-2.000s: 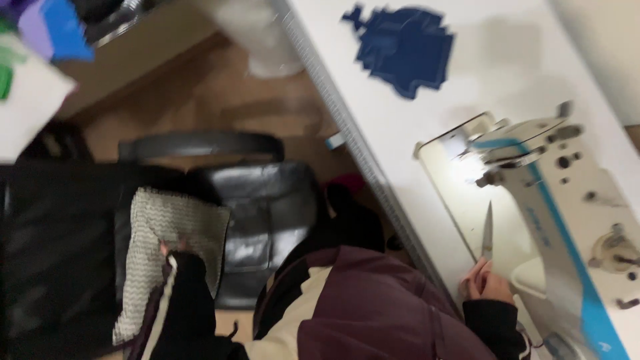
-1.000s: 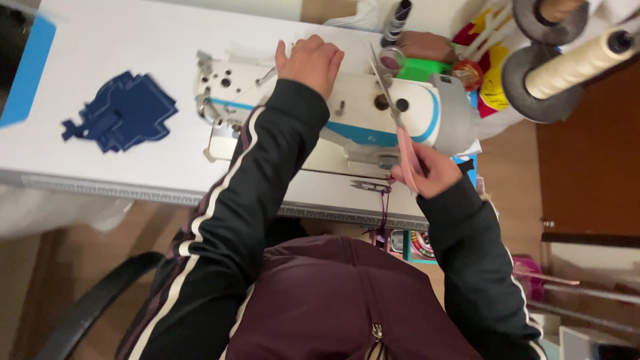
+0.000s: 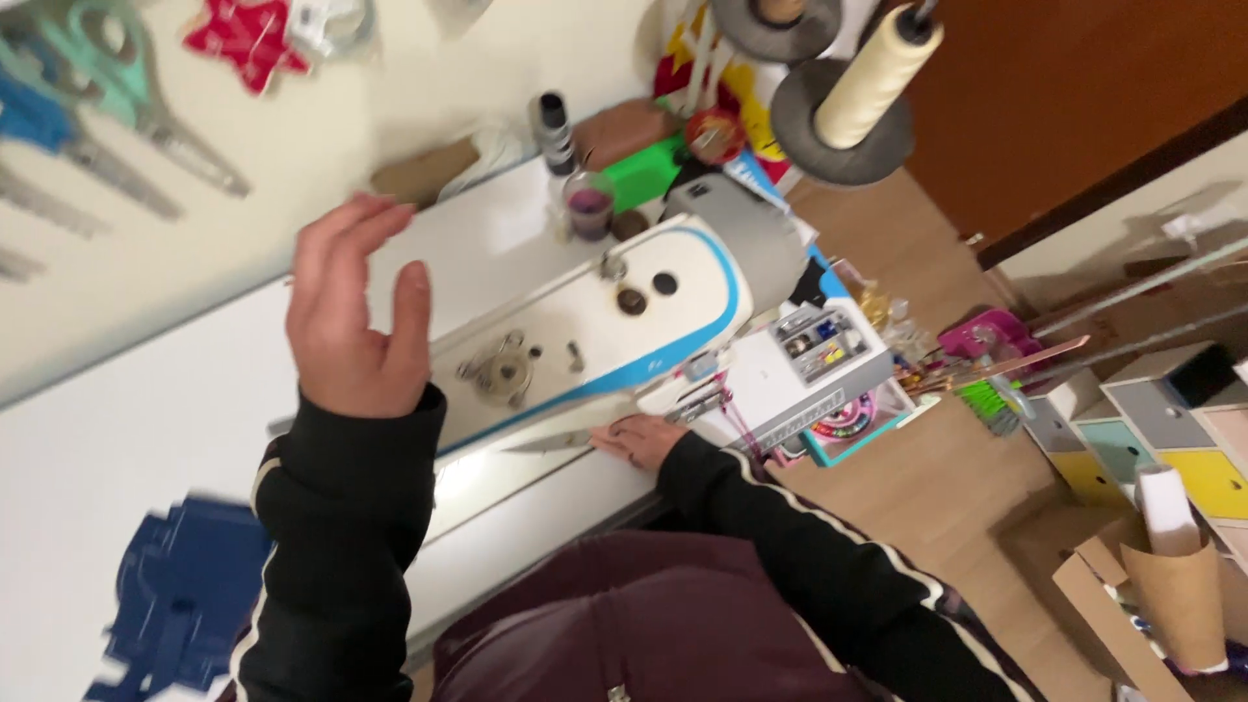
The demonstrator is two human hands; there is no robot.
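My left hand (image 3: 356, 307) is raised over the near-left end of the white and blue sewing machine (image 3: 604, 341), fingers apart and nothing in it. My right hand (image 3: 639, 441) rests low at the machine's near side, on the scissors (image 3: 546, 444); their blades point left and the handles are hidden under the hand. Navy blue cut fabric pieces (image 3: 185, 595) lie on the white table (image 3: 88, 439), left of my left sleeve.
Scissors (image 3: 161, 117) hang on the wall at the upper left. Behind the machine stand a dark bottle (image 3: 555, 135) and a cup (image 3: 589, 207). A cream thread cone (image 3: 877, 78) is at the upper right. A parts tray (image 3: 821, 343) sits on the table's right end.
The scissors, held upright over the machine a second ago, are now down beside its near side under my right hand. My left hand has moved off the machine's top. The view has shifted.
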